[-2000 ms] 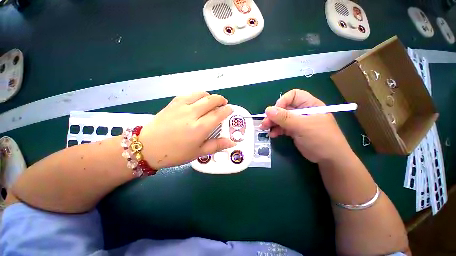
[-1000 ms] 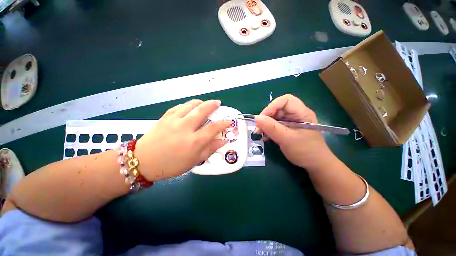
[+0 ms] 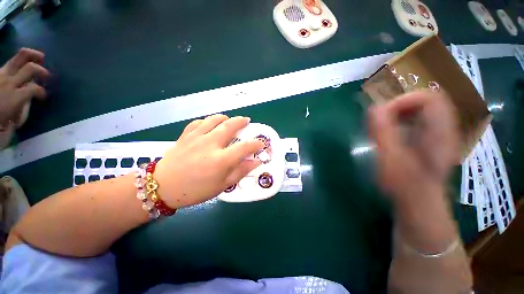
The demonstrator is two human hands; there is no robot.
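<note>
A cream-white plastic cover (image 3: pixel 250 192) lies on a long white die-cut adhesive sheet (image 3: pixel 115 149) in front of me. My left hand (image 3: pixel 208 155) lies over the cover's left part, fingers and thumb holding it down, with fingertips beside the oval area. They hide much of the grille and part of one round hole. My right hand (image 3: pixel 416 140) is raised at the near left side of the small open carton (image 3: pixel 428 63), strongly blurred. The tweezers cannot be made out in it, and its fingertips are unclear.
White perforated sheets (image 3: pixel 488 178) overlap right of the carton. Clear loops lie inside the carton. More covers (image 3: pixel 304 24) stand across the line, beyond a white edge strip (image 3: pixel 172 104). Another person's hand (image 3: pixel 20 89) is at the far left over a cream cover.
My right hand has moved right, from the cover to the carton. My left hand stays on the cover. Another person's hand has appeared at the left. The far covers have shifted right.
</note>
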